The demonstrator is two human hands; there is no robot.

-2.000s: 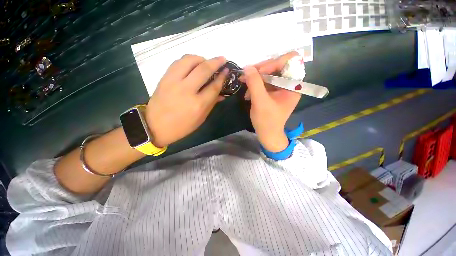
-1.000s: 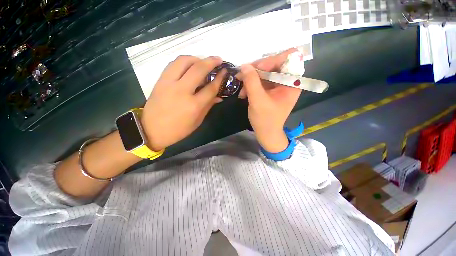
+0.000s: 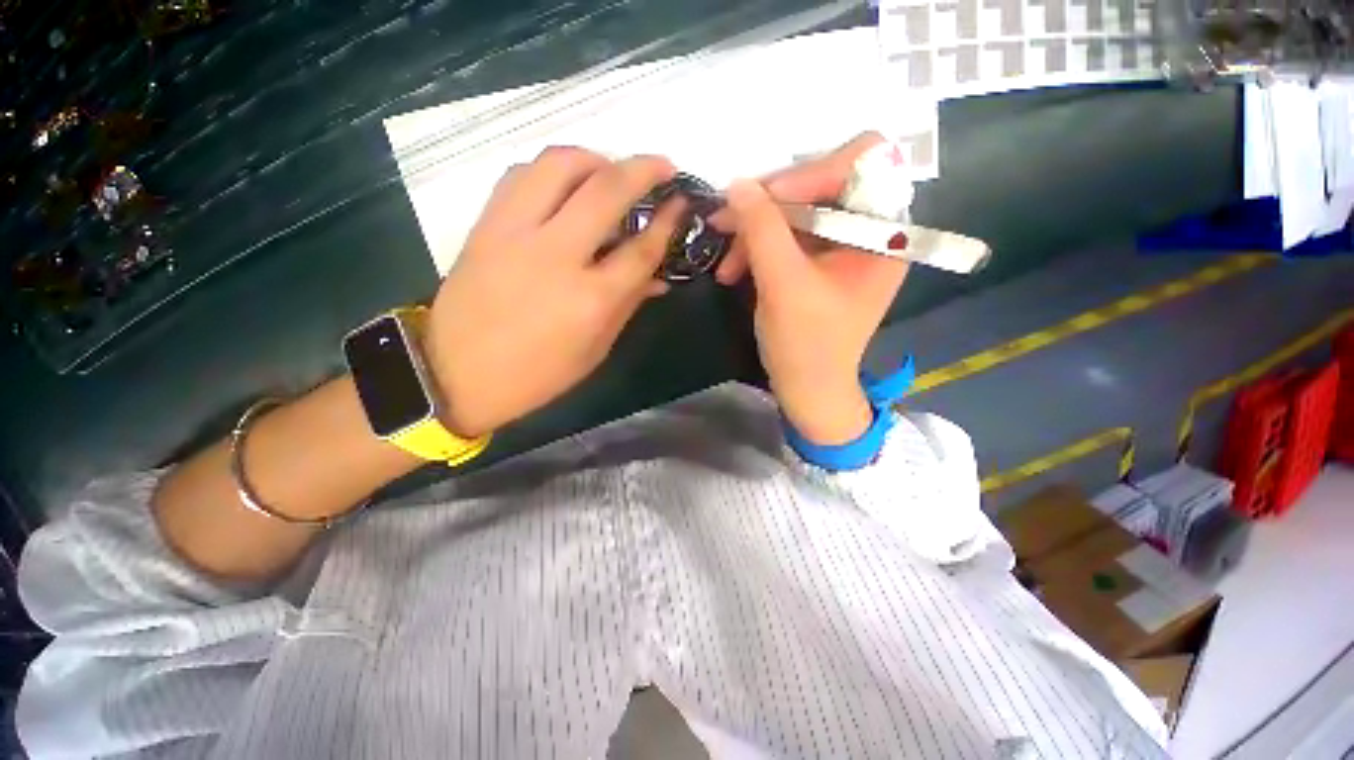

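My left hand [image 3: 542, 305] holds a round electronic unit [image 3: 694, 242], a dark ring with shiny insides, between thumb and fingers above the bench. My right hand [image 3: 814, 297] holds flat silver tweezers [image 3: 906, 238] with a red dot near the wide end. The tweezers point left toward the unit; their tip is hidden at my right fingertips, which touch or nearly touch the unit's right edge. A white wrap [image 3: 876, 178] covers a right-hand finger. A white sheet [image 3: 594, 112] lies beyond my hands.
A clear tray [image 3: 223, 275] with small gold-brown parts lies at the left. A sticker sheet with grey squares [image 3: 1025, 42] is at the top right, near a filled tray [image 3: 1262, 37]. White papers [image 3: 1314, 156] hang at the right. Red bins [image 3: 1284, 438] and a carton [image 3: 1106, 572] stand by the floor's yellow lines.
Both hands stay around the unit and shift slightly in view. The unit's tilt changes a little. The tweezers remain in my right hand.
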